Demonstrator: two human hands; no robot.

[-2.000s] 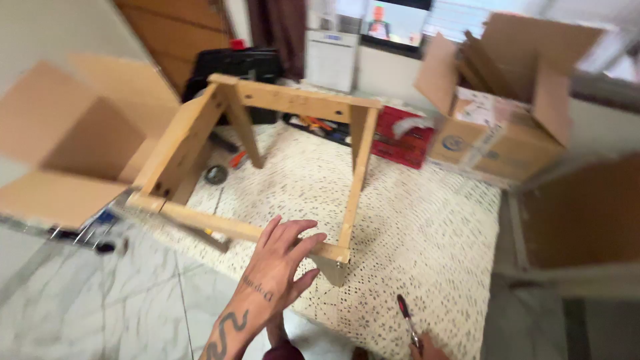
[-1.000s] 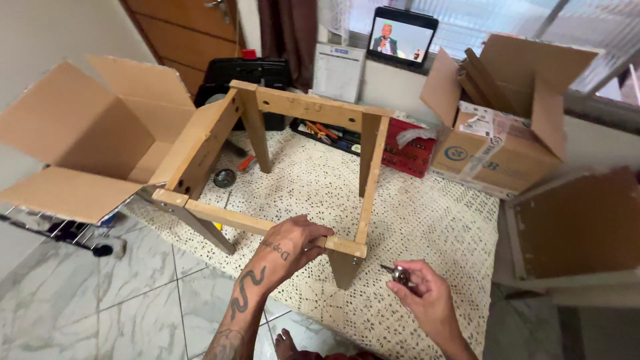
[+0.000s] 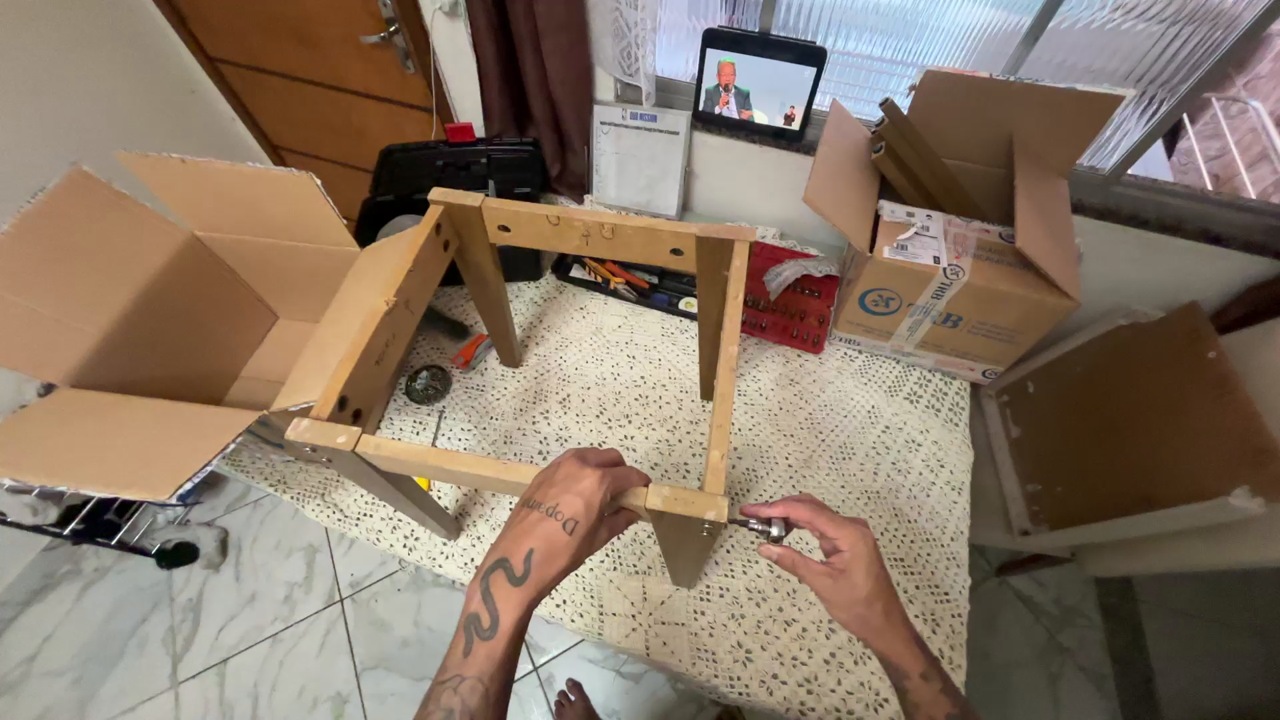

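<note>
A wooden frame with tapered legs stands on a table with a lace cloth. My left hand grips its front rail near the right front corner, thumb on the near side. My right hand holds a metal screwdriver-like tool between thumb and fingers. The tool's thin tip points left at the screw heads on the outer side of the right front leg; whether it touches one I cannot tell. Most of the tool's handle is hidden by my fingers.
An open cardboard box is at the left, another at the back right. Behind the frame lie a tool tray, a red bit case and a black toolbox. A small round dish and an orange-handled tool lie inside the frame.
My right hand has raised the tool from the lower right and brought its tip left to the frame's front corner. My left hand has gone from open fingers over the rail to gripping it.
</note>
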